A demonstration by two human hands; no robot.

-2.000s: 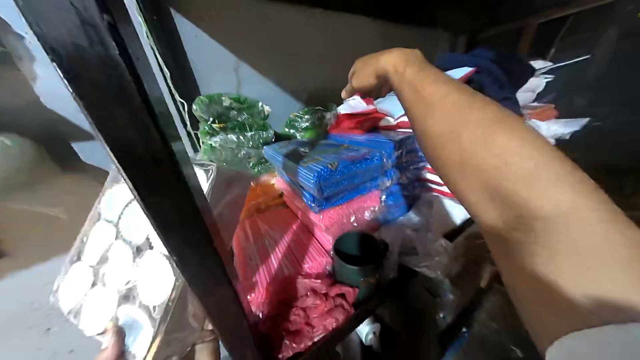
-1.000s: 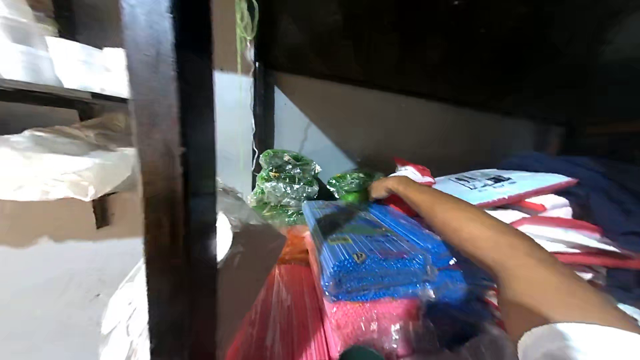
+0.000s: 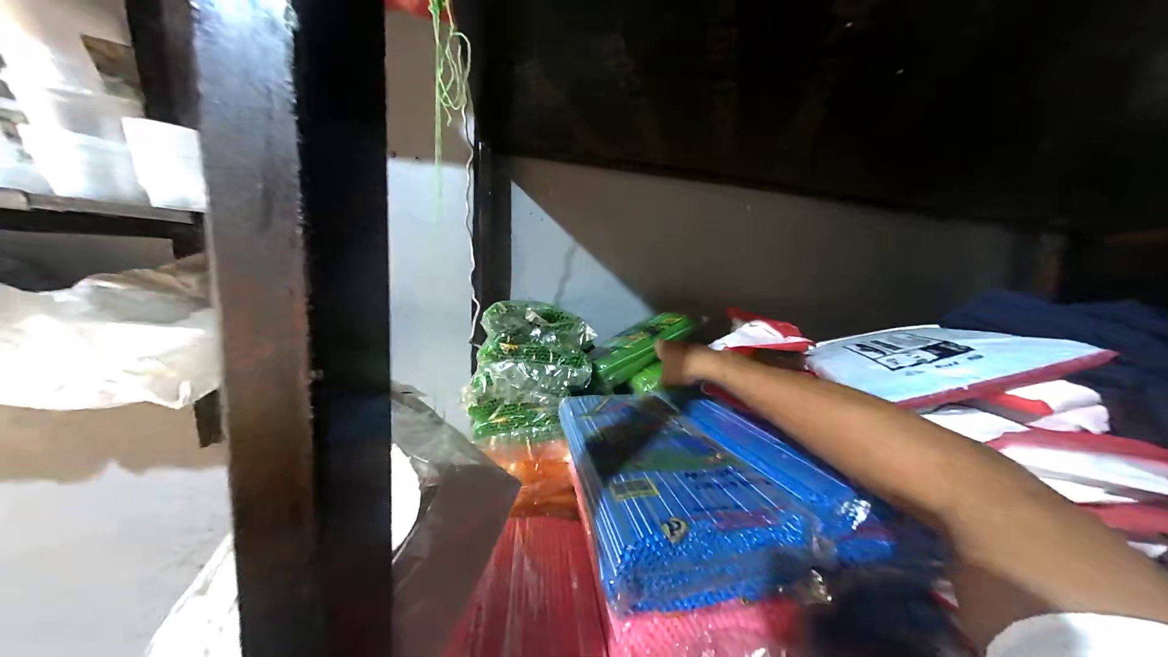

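Note:
My right hand (image 3: 683, 362) reaches in from the right, its forearm over the packs, and is at a green plastic-wrapped pack (image 3: 641, 347) near the back; whether the fingers grip it is blurred. Left of it stands a stack of green mesh packs in clear plastic (image 3: 531, 370). In front lie packs of blue plastic straws (image 3: 675, 502), on top of pink packs (image 3: 712, 630), with a red pack (image 3: 538, 584) beside them. My left hand is outside the view.
A dark metal post (image 3: 265, 328) rises at left, with a shelf (image 3: 100, 205) of white containers beyond it. Green string (image 3: 449, 73) hangs by the back wall. White bags with red edges (image 3: 958, 360) and dark blue cloth (image 3: 1058, 333) lie at right.
The view has swung, and my left hand by the tray of round white items is out of sight. A green pack now shows raised beside my right hand.

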